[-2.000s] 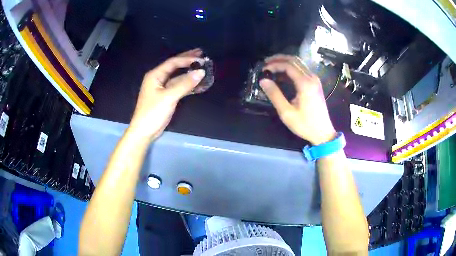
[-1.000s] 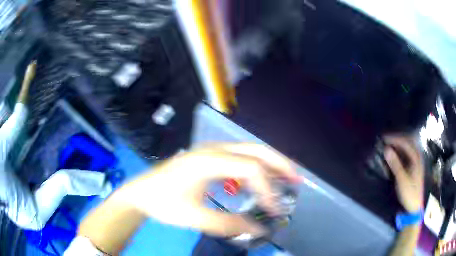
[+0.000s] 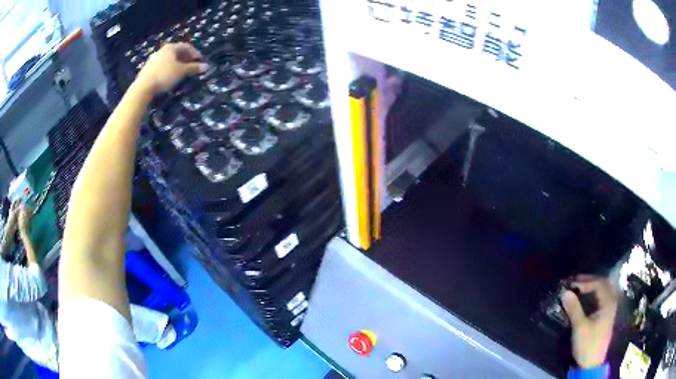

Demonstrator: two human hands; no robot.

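My left hand (image 3: 176,68) is reached out over the top parts tray of a tall black stack. Its fingers are bent down at the rows of parts; whether they hold a part cannot be told. Round grey workpieces (image 3: 253,138) with dark centres sit in the tray's pockets. My right hand (image 3: 591,314) is on the dark table at the far right. Its thumb and fingers are closed around the dark stub of a workpiece at the fixture (image 3: 552,309), which is partly hidden by the hand.
A yellow-black safety bar (image 3: 365,163) stands between the tray stack and the machine opening. A red emergency stop (image 3: 361,343) and a white button (image 3: 396,362) are on the grey front panel (image 3: 437,326). Another person's arm (image 3: 26,229) shows at the far left.
The view has swung left. My left hand moved from the table, past the front panel with a part, out to the tray stack. My right hand stayed at the fixture.
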